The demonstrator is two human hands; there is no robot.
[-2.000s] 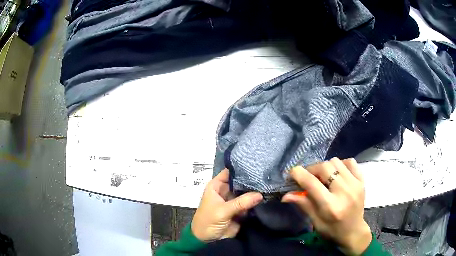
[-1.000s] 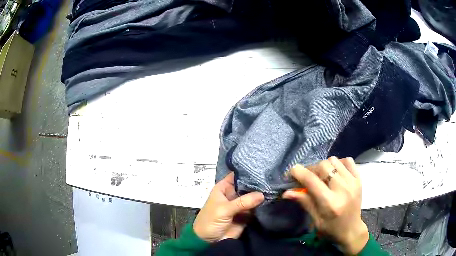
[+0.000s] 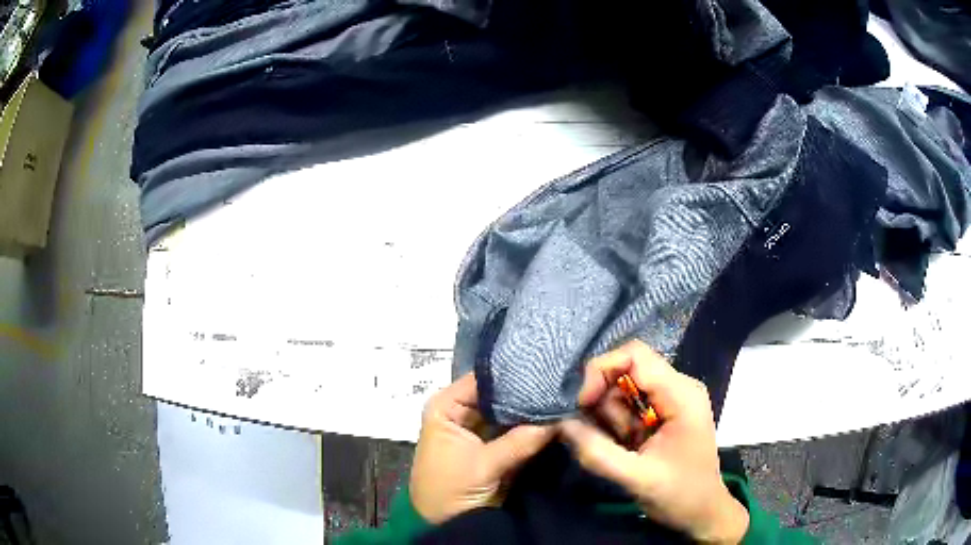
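The garment [image 3: 628, 245] lies spread at the table's front edge, grey inside upward, with a dark panel bearing small white lettering at right. My left hand [image 3: 468, 447] pinches its near edge between thumb and fingers, beside a dark band. My right hand [image 3: 649, 436] is at the same edge, close to the left fingertips, its fingers curled around the orange-handled thread snips [image 3: 639, 401]. The blades cannot be made out. Whether the right fingertips also pinch the cloth is unclear.
A garment pile [image 3: 309, 117] of dark and grey layers covers the back and left of the white table [image 3: 287, 287]. More dark cloth lies at the back right. A tan cart [image 3: 34, 165] and something blue stand on the floor at left. A white sheet hangs below the table edge.
My right hand has moved left towards the left hand and turned, showing more of the orange handle. The garment's near part has shifted slightly, with more dark cloth showing beside the right hand.
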